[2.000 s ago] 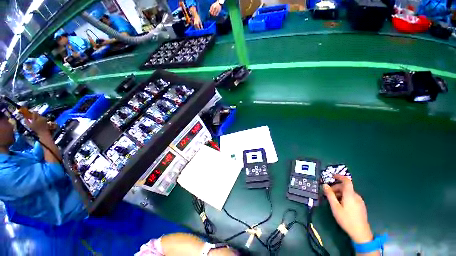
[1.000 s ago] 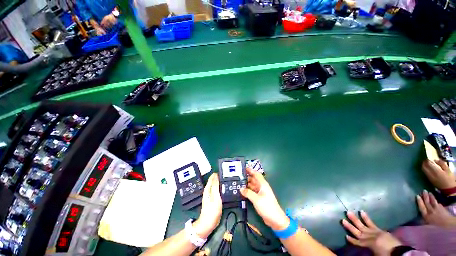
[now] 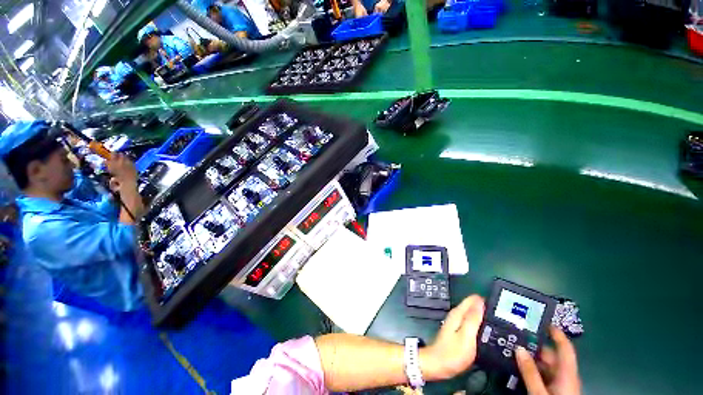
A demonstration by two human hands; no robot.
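A black handheld unit [image 3: 515, 328] with a lit screen above round buttons is held between my hands, tilted, at the lower right. My left hand [image 3: 456, 339] is against its left edge, fingers partly hidden. My right hand [image 3: 553, 366] is at its right side, with a finger on the buttons; it is cut off by the bottom edge. A second handheld unit [image 3: 427, 281], screen lit, lies just left on a white sheet. An open circuit-board part [image 3: 566, 317] shows behind the right side of the held unit.
A foam tray of boards [image 3: 235, 227] rests over pale power supplies [image 3: 271, 266] at left. Paper sheets [image 3: 351, 281] lie beside them. A blue bin [image 3: 383, 193] holds black parts. An open housing [image 3: 412, 112] sits on the belt. A person in blue [image 3: 85, 231] is at left.
My view has swung right, then back left. My left hand has come in to the unit's left edge. The unit looks nearer and more tilted than a second ago.
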